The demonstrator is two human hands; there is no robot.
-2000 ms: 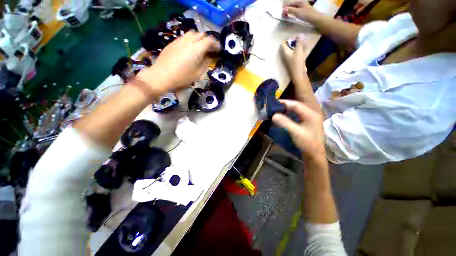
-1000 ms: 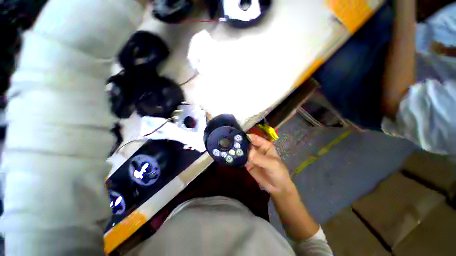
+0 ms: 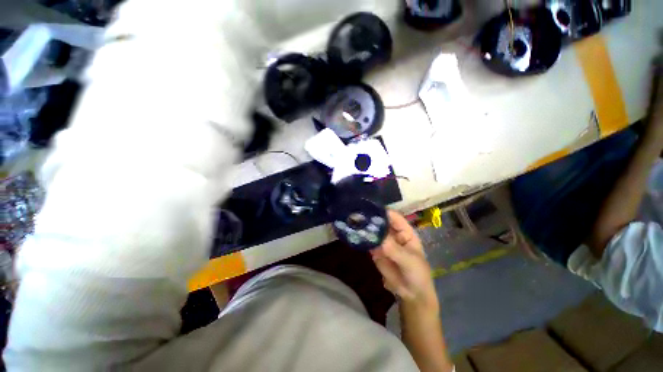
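My right hand (image 3: 403, 254) holds a round black unit (image 3: 360, 224) by its right edge, over the table's front edge. The unit's face shows a centre hole and several pale round spots. A silver-white board with a dark centre hole (image 3: 378, 155) lies just beyond it on the black mat (image 3: 254, 195). A black housing (image 3: 299, 196) sits on the mat to the left. My left sleeve (image 3: 138, 182) fills the left side; my left hand is not visible.
Black housings (image 3: 360, 42) cluster beyond the mat. More housings with pale centres (image 3: 520, 45) stand at the upper right. A white crumpled piece (image 3: 442, 76) lies on the table (image 3: 487, 123). Orange tape (image 3: 602, 86) crosses the table. A neighbouring person's arm and white sleeve (image 3: 614, 254) are at right.
My right hand has brought the black unit from beside the neighbour back to the mat's front. The view has turned towards the near housings, and my left hand has left the picture.
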